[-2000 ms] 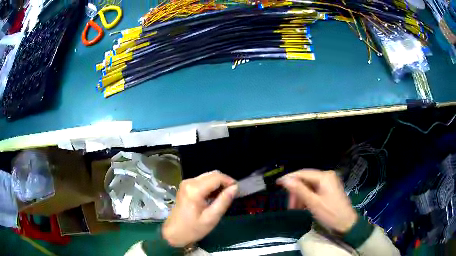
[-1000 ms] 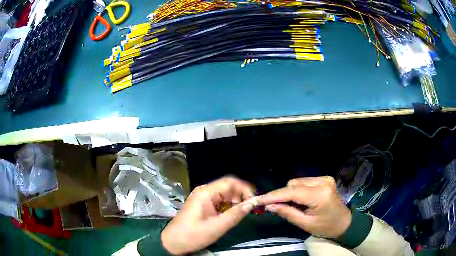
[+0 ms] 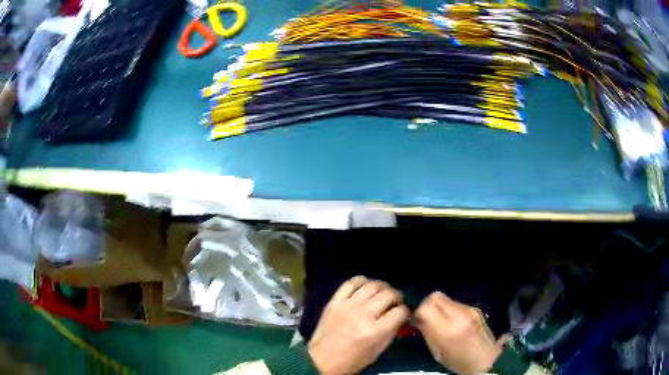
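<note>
My left hand and my right hand are low in the picture, below the bench's front edge. Both are bare, with fingers curled and fingertips almost touching. Whatever lies between the fingers is hidden or too blurred to tell; a small red spot shows just below the fingertips. On the green bench, black-sleeved cables with yellow ends and blue tips lie in a row above the hands.
White pieces line the bench edge. A carton below holds curled white strips. Scissors and a black tray are at upper left. Orange wires lie behind the cables. A clear bag is at right.
The view has shifted, so the bench things sit further right. Both hands have moved lower and right in the picture. The white piece and yellow band seen between them earlier no longer show.
</note>
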